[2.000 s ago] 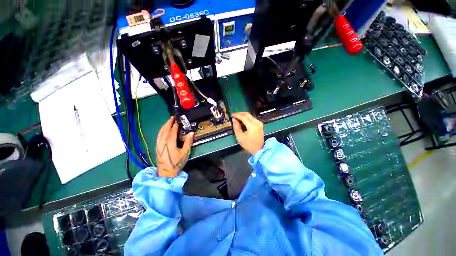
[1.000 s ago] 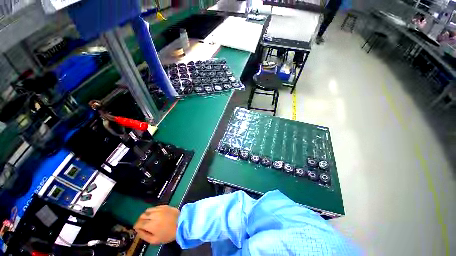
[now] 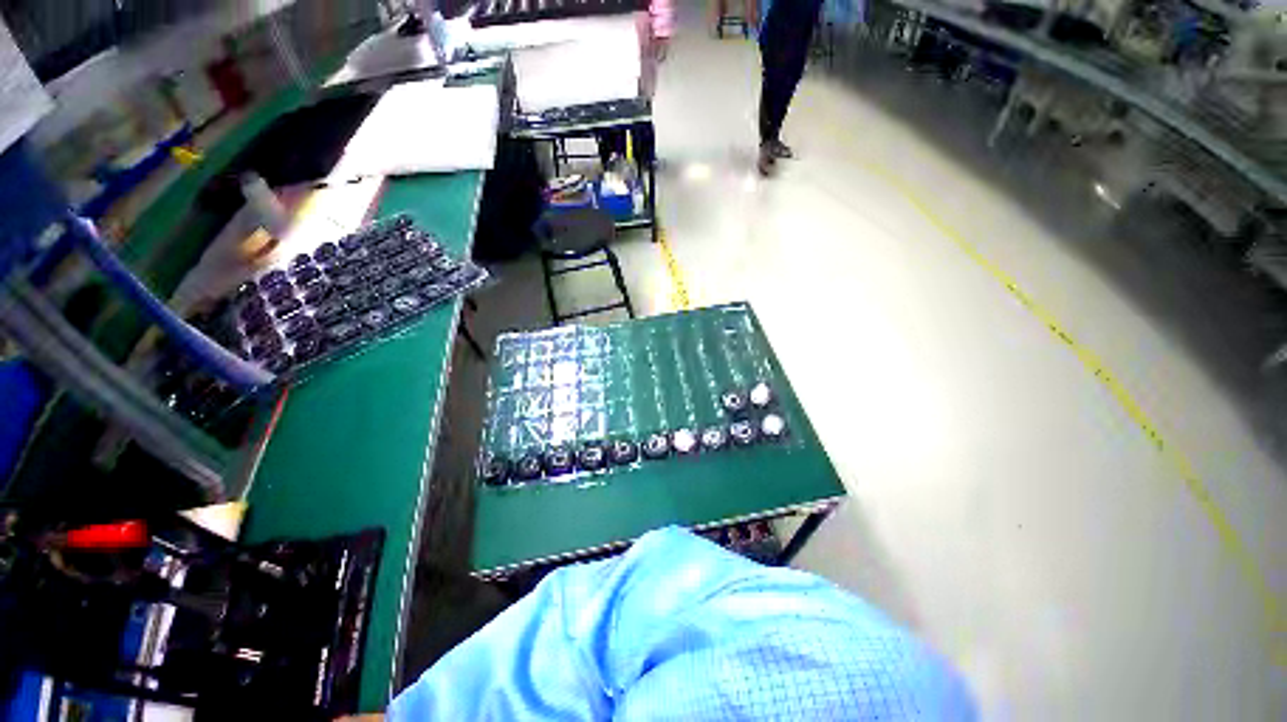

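Note:
Neither hand shows clearly. Only a sliver of skin at the end of my blue sleeve [image 3: 635, 635] meets the bottom edge, too little to tell which fingers or what they do. My left hand is out of the picture. The right test fixture [image 3: 304, 621], black with pale lettering on its base, stands at the lower left. Its red toggle clamp handle [image 3: 107, 536] lies roughly level. A clear blister tray [image 3: 635, 374] lies on a green-topped stand. Round black housings [image 3: 560, 459] fill its near row, with a few more at its right end.
A full blister tray [image 3: 339, 296] of dark discs lies on the green bench [image 3: 346, 451], behind grey and blue uprights. A black stool [image 3: 576, 233] stands beyond the stand. A person's dark-clothed legs [image 3: 785, 78] are in the aisle. Yellow lines [image 3: 1037, 317] mark the floor.
The view has swung to the right. The left fixture and my left hand have left the picture. My right hand has dropped almost wholly out at the bottom. A standing person's legs show more fully.

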